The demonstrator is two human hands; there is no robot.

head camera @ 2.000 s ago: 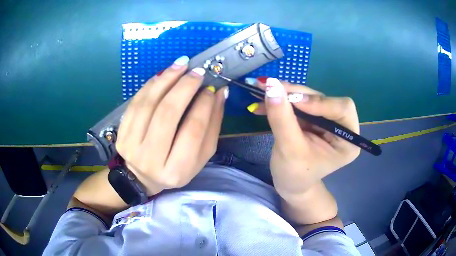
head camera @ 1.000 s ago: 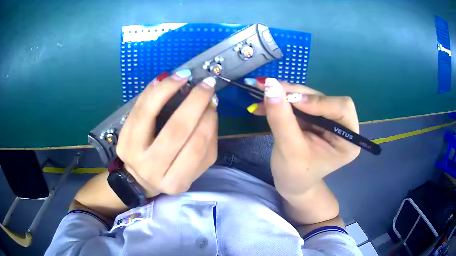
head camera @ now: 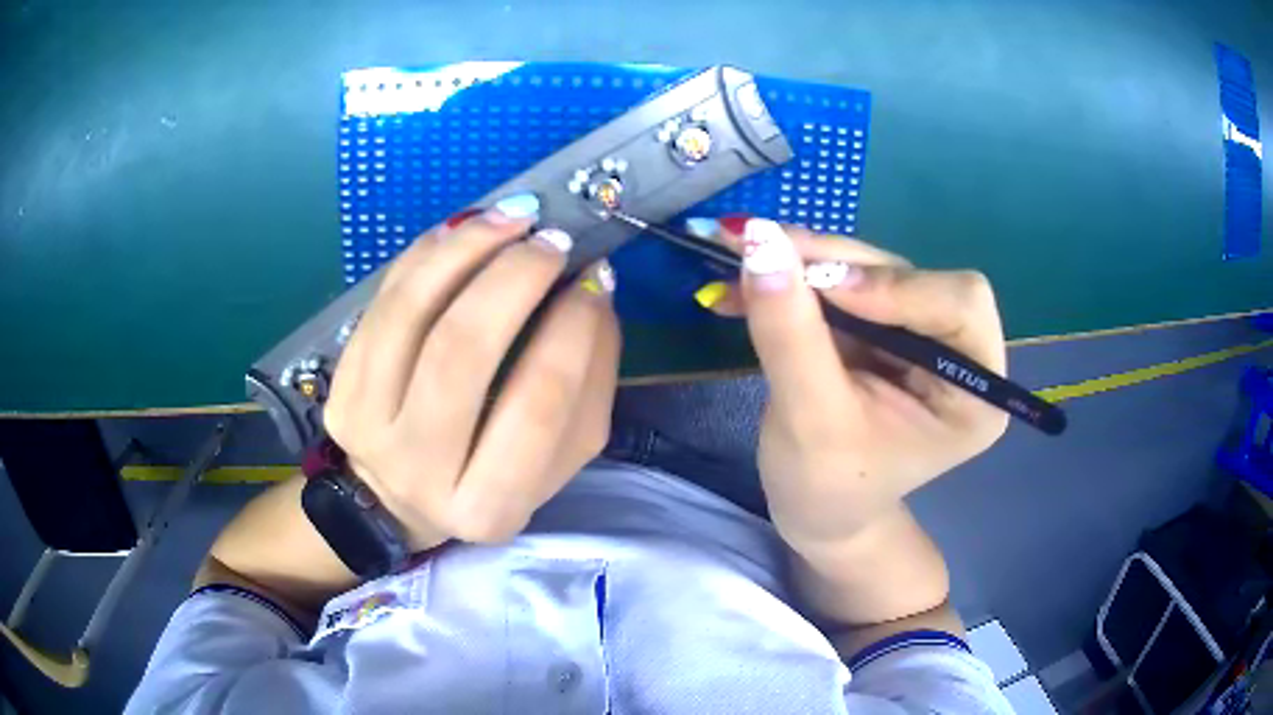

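Note:
The grey bar housing point(head camera: 635, 157) lies diagonally over the blue carrier sheet point(head camera: 461, 147), its upper right end raised toward the back. My left hand point(head camera: 482, 370) grips the bar's middle and covers part of it. My right hand point(head camera: 866, 377) holds the black tweezers point(head camera: 907, 345) like a pen. Their tip is at the lower edge of a round fitting point(head camera: 606, 192) with an orange-gold centre. Another round fitting point(head camera: 693, 141) sits near the upper right end, one more point(head camera: 309, 384) near the lower left end. Whether the tip holds a part is too small to tell.
The green mat point(head camera: 1033, 182) ends in a pale front edge. A narrow blue strip point(head camera: 1238, 154) lies at the far right. Below the bench are a chair-like frame point(head camera: 105, 587) at left, a dark object with a pale frame point(head camera: 1173, 601) at right, and a yellow floor line.
My left fingers have shifted slightly along the bar, with the index and middle fingertips drawn back from the fitting. The tweezers' tip has moved very slightly against the fitting's edge.

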